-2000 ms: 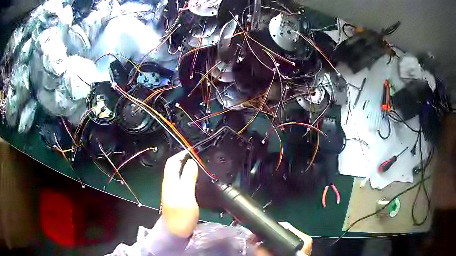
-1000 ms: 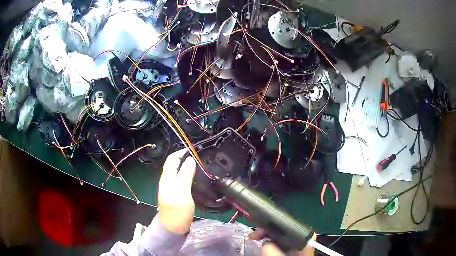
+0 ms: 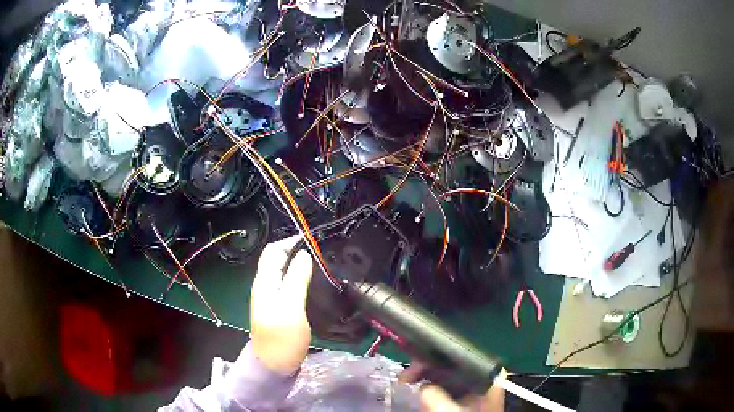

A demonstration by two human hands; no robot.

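My left hand (image 3: 280, 310) grips the left edge of a black round housing (image 3: 354, 256). A bundle of red, yellow, black and white lead wires (image 3: 278, 193) runs from the housing up to the left, past my thumb. My right hand (image 3: 451, 396), partly cut off by the bottom edge, holds the dark glue gun (image 3: 426, 334) from below. The gun's nozzle is at the housing, close to the wire ends; I cannot tell if it touches. A white glue stick (image 3: 535, 394) projects from the gun's rear.
Bagged parts (image 3: 88, 105) are heaped at left. Black housings (image 3: 213, 173) and silver metal discs (image 3: 452, 44) with loose wires lie ahead. Pink-red pliers (image 3: 528, 308), a screwdriver (image 3: 628, 251), a solder spool (image 3: 621, 324) and white paper (image 3: 591, 201) are at right.
The gun's rear has swung slightly, and the glue stick, unseen two seconds ago, shows behind it. The left hand keeps its hold on the housing; the view has shifted a little.
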